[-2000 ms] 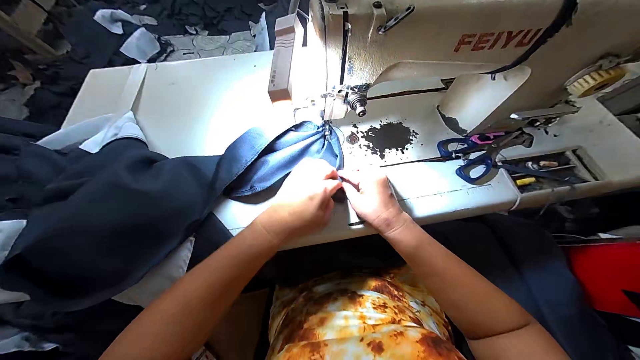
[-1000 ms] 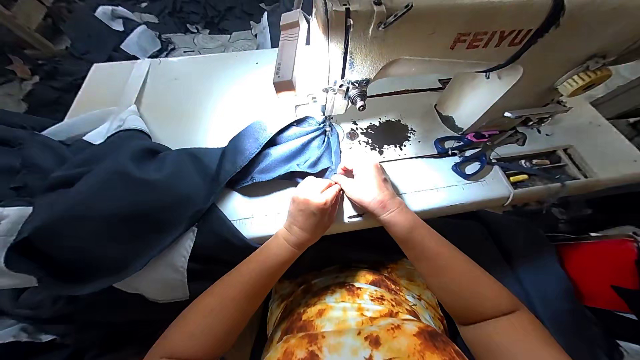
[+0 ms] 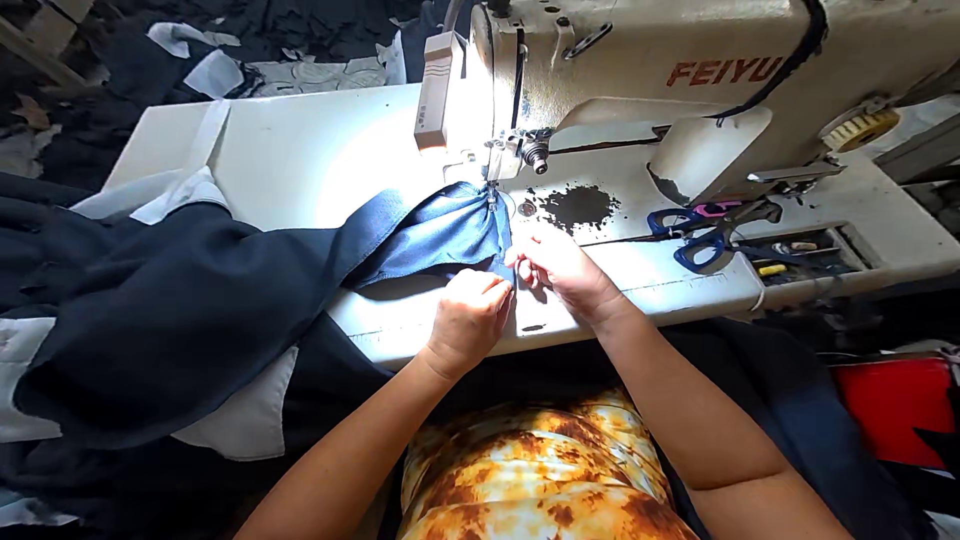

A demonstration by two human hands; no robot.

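Dark navy fabric (image 3: 442,229) lies bunched on the sewing machine's bed, its far end under the presser foot (image 3: 492,196). My left hand (image 3: 469,319) is closed on the near edge of that fabric, close to the front of the table. Just to its right, my right hand (image 3: 559,274) has its fingers curled at the seam edge; whether they pinch the cloth cannot be told. The Feiyu sewing machine (image 3: 720,60) stands behind both hands, with a lit lamp by the needle. The rest of the garment drapes off to the left.
Blue-handled scissors (image 3: 701,251) and a pink-handled tool (image 3: 718,209) lie right of my hands. Beyond them, a recessed tray (image 3: 851,244) holds small items. A box-shaped device (image 3: 439,90) hangs left of the needle. White pocket cloth (image 3: 247,412) shows among the dark garments. A red item (image 3: 896,405) is at right.
My hands were together at the fabric's edge; now they are slightly apart, with the right hand a little farther up and right. The fabric's far end is still under the presser foot.
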